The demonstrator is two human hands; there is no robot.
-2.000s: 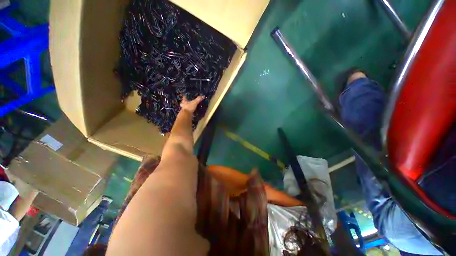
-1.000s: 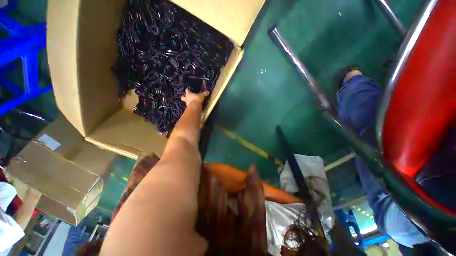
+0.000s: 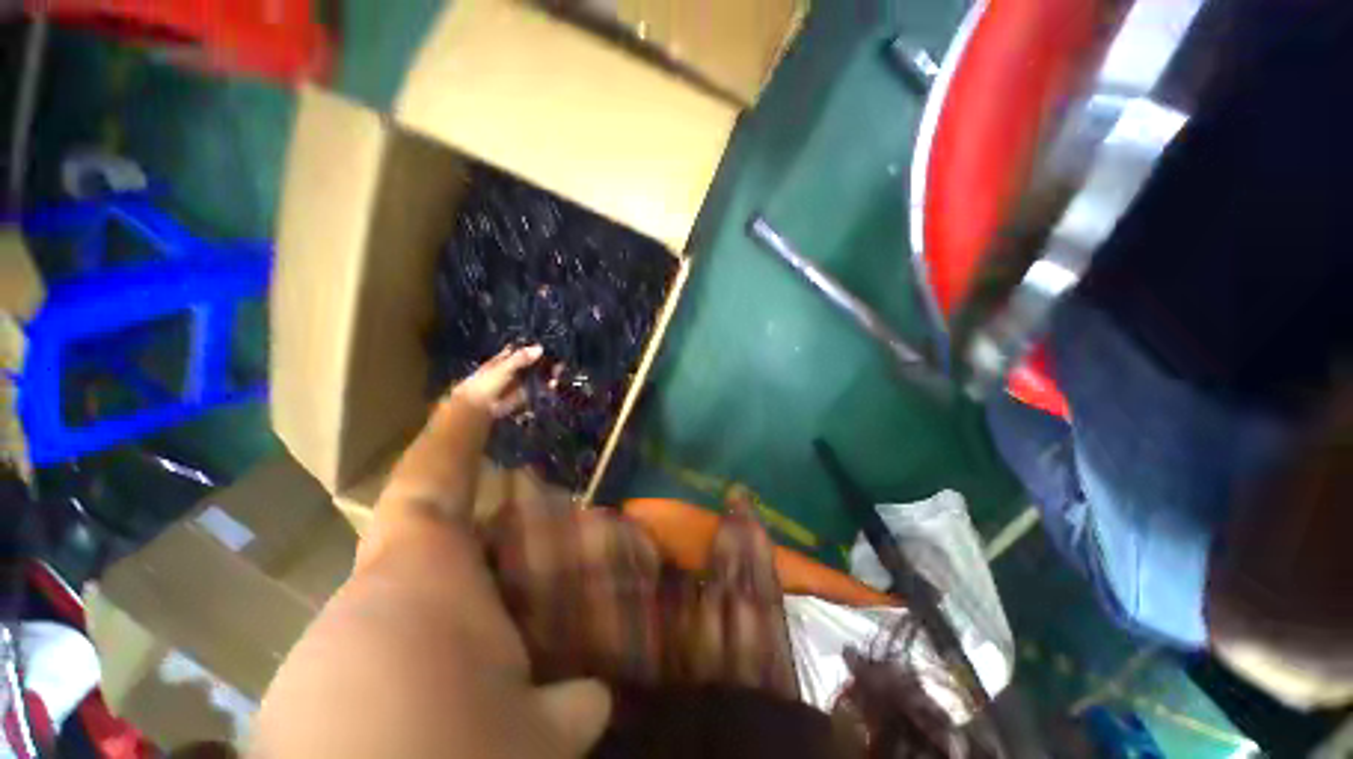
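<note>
A large open carton point(image 3: 336, 297) stands on the floor with a heap of black cables point(image 3: 557, 282) inside, small shiny bits showing among them. My left arm reaches in from the bottom of the picture. My left hand point(image 3: 497, 386) is over the near left part of the cable heap, fingers stretched and a little apart. It is small and blurred; no cable shows clearly in it, and whether the fingertips touch cables cannot be told. My right hand is not in view.
A closed brown carton point(image 3: 223, 556) and a blue plastic stool point(image 3: 149, 326) are on the left. A red chair point(image 3: 987, 141) and a person's denim-clad leg point(image 3: 1135, 489) are on the right. A pale bag point(image 3: 950, 578) and an orange item point(image 3: 675, 534) are near my checked clothing.
The view has shifted, so the carton sits lower and further right in the picture. My left hand has moved left, away from the carton's right wall. The person at right now fills more of the view.
</note>
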